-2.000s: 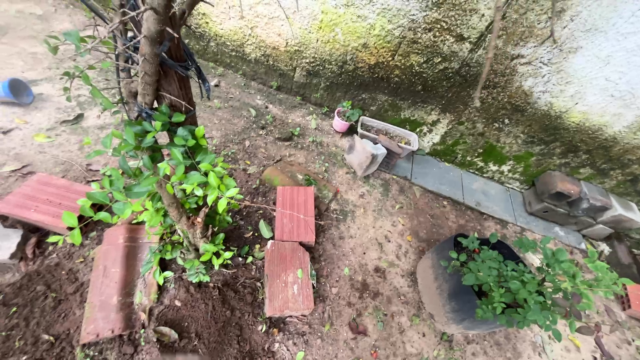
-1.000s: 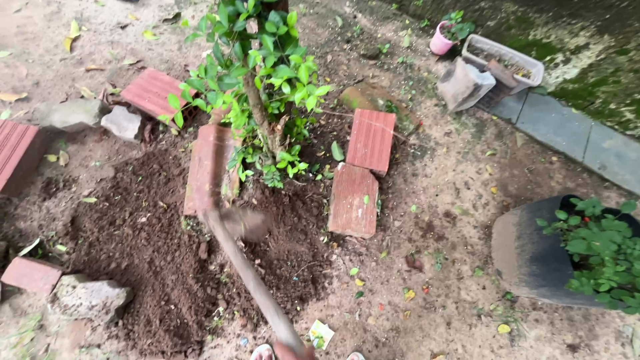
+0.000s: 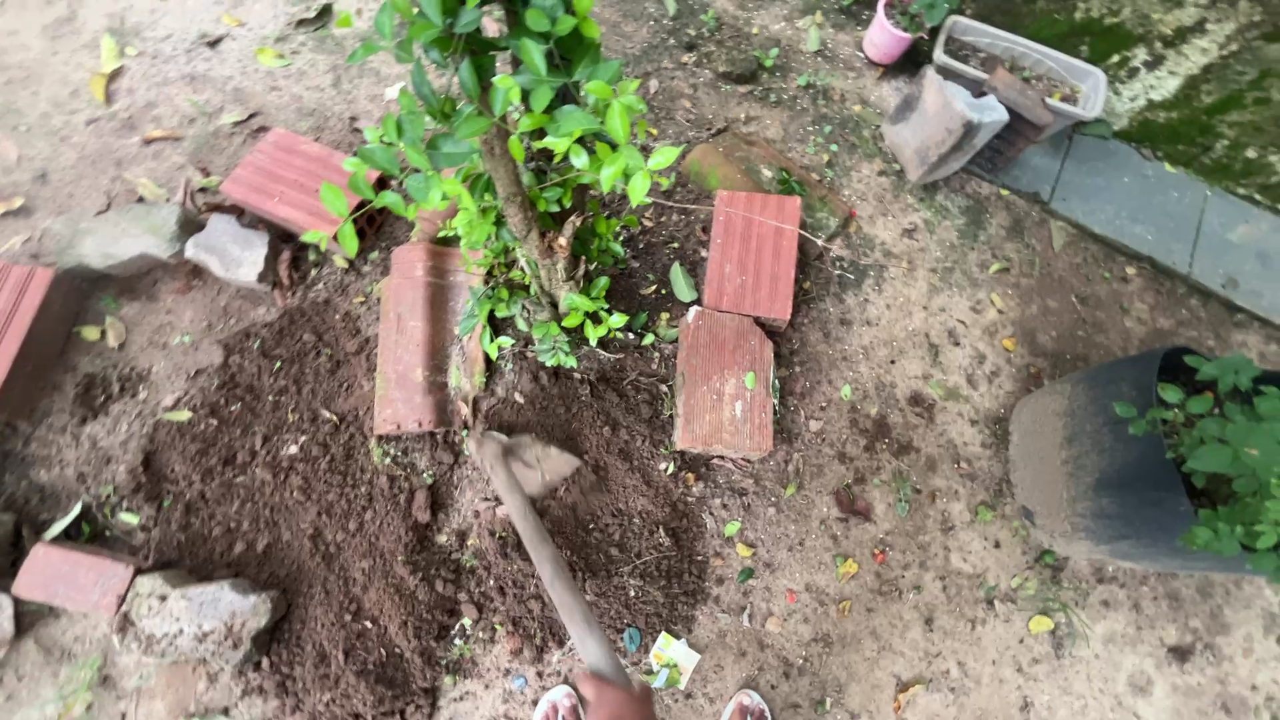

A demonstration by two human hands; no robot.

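My right hand [image 3: 618, 698], cut off by the bottom edge, is closed around the wooden handle of a hoe [image 3: 560, 580]. Its soil-coloured, blurred blade [image 3: 540, 465] lies at the dark loosened soil [image 3: 630, 520], just below the end of a curved clay roof tile [image 3: 415, 340]. A leafy shrub [image 3: 520, 190] rises behind the blade. To the right of the shrub, two ribbed red clay blocks [image 3: 752, 255] [image 3: 725, 385] lie end to end. My left hand is out of view.
Stones [image 3: 200, 615] and a brick [image 3: 75, 578] border the loose soil at left. A large dark planter [image 3: 1100, 460] stands at right. A pink pot [image 3: 886, 35] and a rectangular planter [image 3: 1090, 85] stand near the mossy wall. My feet [image 3: 748, 705] are at the bottom edge.
The view has shifted down and left since two seconds ago. The hoe and my hand, absent from the oldest frame, show in the last two, with the blade near the clay tile in both.
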